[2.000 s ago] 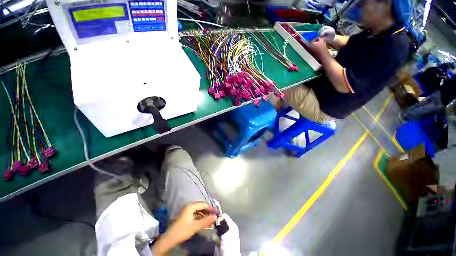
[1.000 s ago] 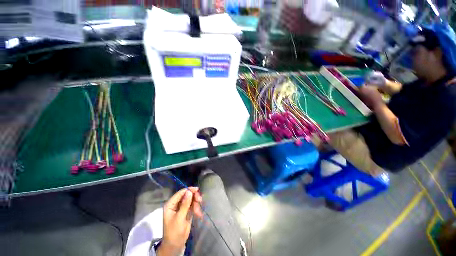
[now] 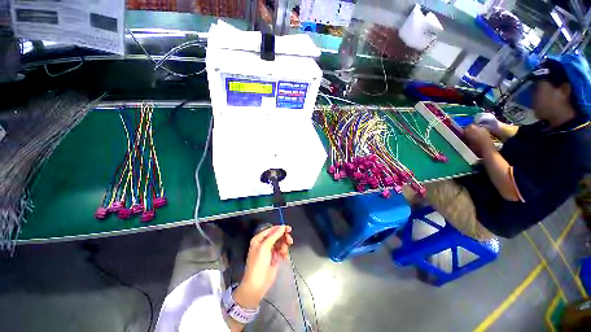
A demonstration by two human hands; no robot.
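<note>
My bare left hand (image 3: 271, 245), with a band at the wrist, pinches thin lead wires between its fingertips just below the machine's black nose. A blue wire (image 3: 281, 215) runs from the fingertips up to the nose (image 3: 276, 188), which projects from a round hole low on the white machine (image 3: 259, 146). Whether its end is inside the nose I cannot tell. Thin wires (image 3: 297, 285) hang below the hand and leave the picture at the bottom. My right hand is out of the picture.
Magenta-ended harness leads lie left (image 3: 135, 175) and right (image 3: 366, 172) of the machine. A grey cord (image 3: 198, 188) crosses the mat. Pale cut wires (image 3: 39, 152) lie far left. A seated person works at a long white tray (image 3: 450, 133) on the right. Blue stools (image 3: 369, 217) stand below.
My left hand has moved from the lap up and forward to just below the machine's nose, with the wires in its fingers. My gloved right hand has left the picture. The view has shifted.
</note>
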